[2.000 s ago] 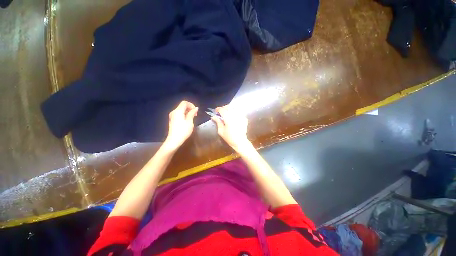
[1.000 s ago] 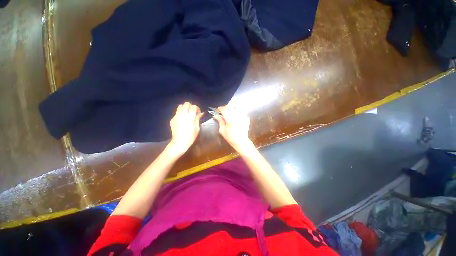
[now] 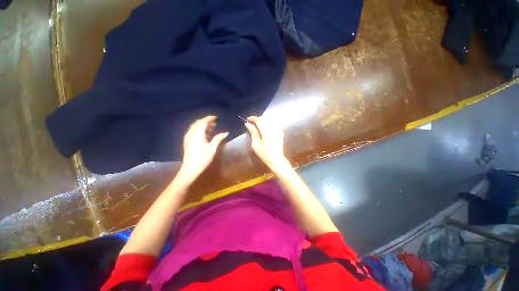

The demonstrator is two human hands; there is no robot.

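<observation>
A dark navy jacket (image 3: 171, 79) lies bunched on the brown table, with a sleeve end at its left and a smoother, shinier part at its upper right. My left hand (image 3: 200, 145) is over the jacket's near edge, thumb and fingers apart, with nothing visible in it. My right hand (image 3: 266, 141) is just right of that edge, fingers pinched on a small thin tool, probably snips (image 3: 242, 119), whose tip points left over the cloth. The tool is too small to tell more. The hands are apart.
The shiny brown table (image 3: 353, 108) has a yellow-taped edge and a taped joint at the left. Another dark garment (image 3: 458, 34) hangs together at the far right. Grey floor (image 3: 364, 193) lies beyond the edge. A bin with mixed cloth (image 3: 418, 270) stands at the lower right.
My left hand has opened and moved slightly left, off the cloth edge it was pinching near. The tool in my right hand now shows as a thinner line. The jacket has hardly moved.
</observation>
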